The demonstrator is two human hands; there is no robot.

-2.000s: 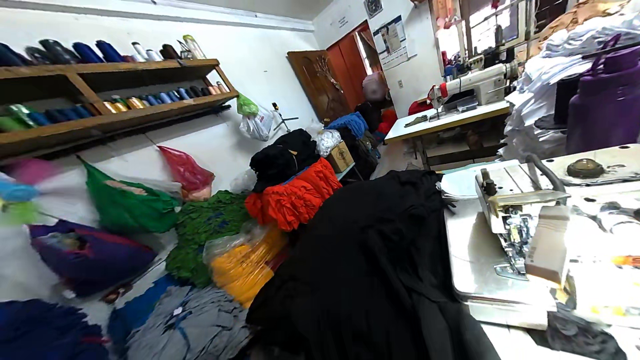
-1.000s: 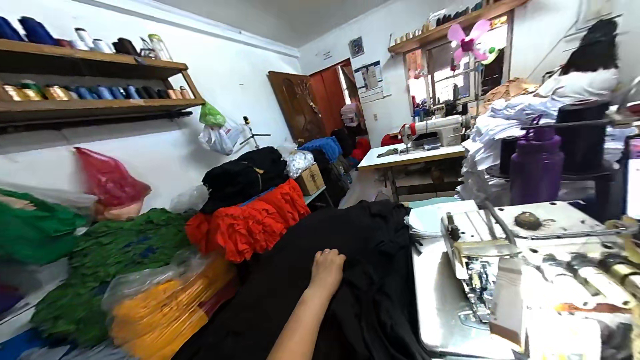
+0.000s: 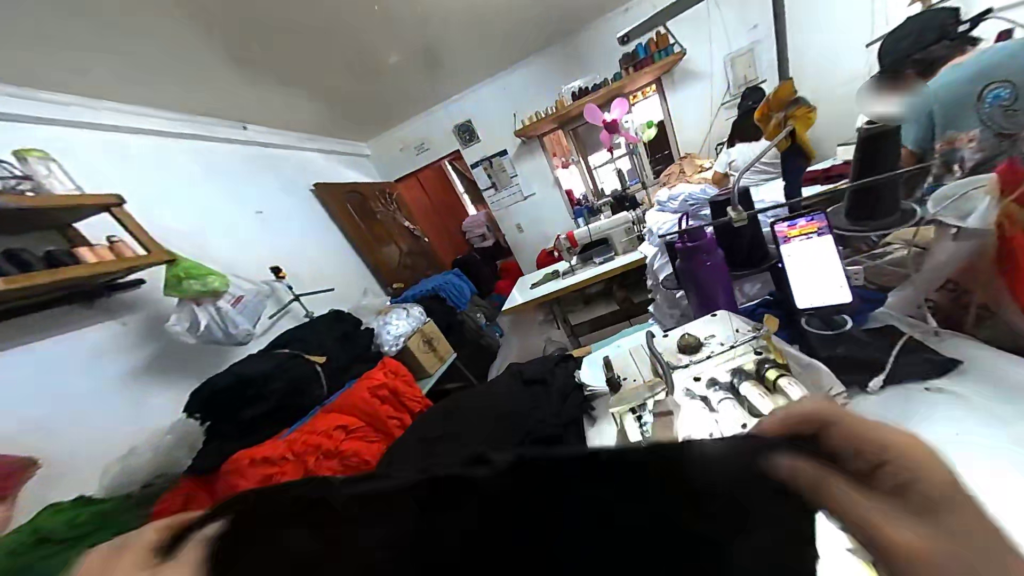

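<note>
A length of black fabric [image 3: 520, 512] stretches across the bottom of the view between my two hands. My left hand [image 3: 160, 544], blurred at the lower left edge, grips one end. At the lower right, my right hand [image 3: 872, 472] pinches the other end between thumb and fingers. Behind the fabric stands a white industrial sewing machine [image 3: 712, 344], partly covered by the cloth and my right hand. A heap of black cloth [image 3: 504, 408] lies to the left of the machine.
Red fabric [image 3: 336, 432] and a black bundle [image 3: 272, 384] are piled at left. A purple bottle [image 3: 704, 272], an upright phone [image 3: 812, 260] and a black thread cone [image 3: 872, 172] stand behind the machine. A person [image 3: 960, 96] is at far right. Another sewing machine [image 3: 604, 236] sits on a table farther back.
One bare hand rested on the black cloth heap a second ago; now both hands hold black fabric up in front. The view has swung right.
</note>
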